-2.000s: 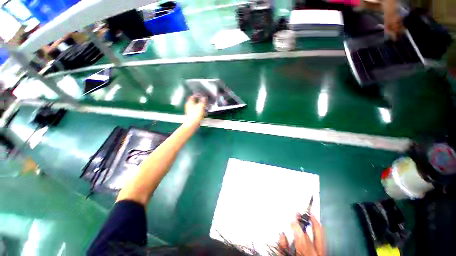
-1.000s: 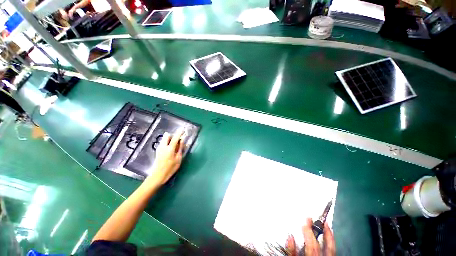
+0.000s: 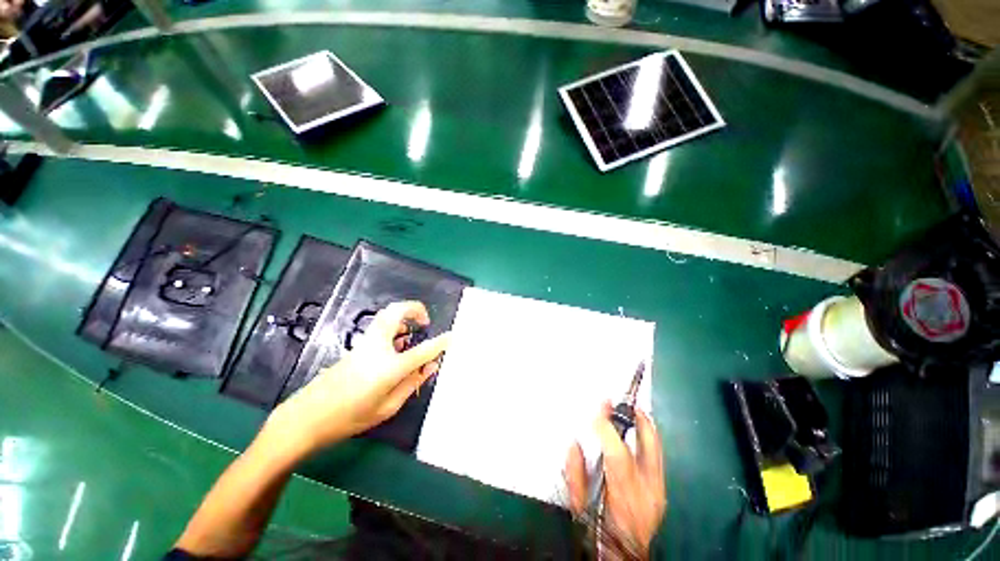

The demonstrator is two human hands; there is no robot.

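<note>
My left hand (image 3: 378, 378) is on the nearest black rear housing (image 3: 411, 272), its fingertips by the right side of the housing's raised ring; a small dark bit, possibly lead wire, shows between thumb and finger. The housing's right edge meets the white work sheet (image 3: 526, 384). My right hand (image 3: 631, 477) is shut on the soldering iron (image 3: 624, 414), held like a pen over the sheet's right part, tip pointing up and away. More housings (image 3: 203, 290) overlap to the left, with black wires on them.
Two solar panels (image 3: 641, 107) lie beyond the pale ledge (image 3: 439, 201). At right are a cream cylinder (image 3: 839, 338), a round black fan (image 3: 932, 310), a black iron stand with a yellow sponge (image 3: 785, 487) and a black box (image 3: 910, 449).
The housing under my left hand has come right, against the white sheet, and the stack is spread apart. Earlier, my left hand left a panel beyond the ledge. My right hand keeps the iron.
</note>
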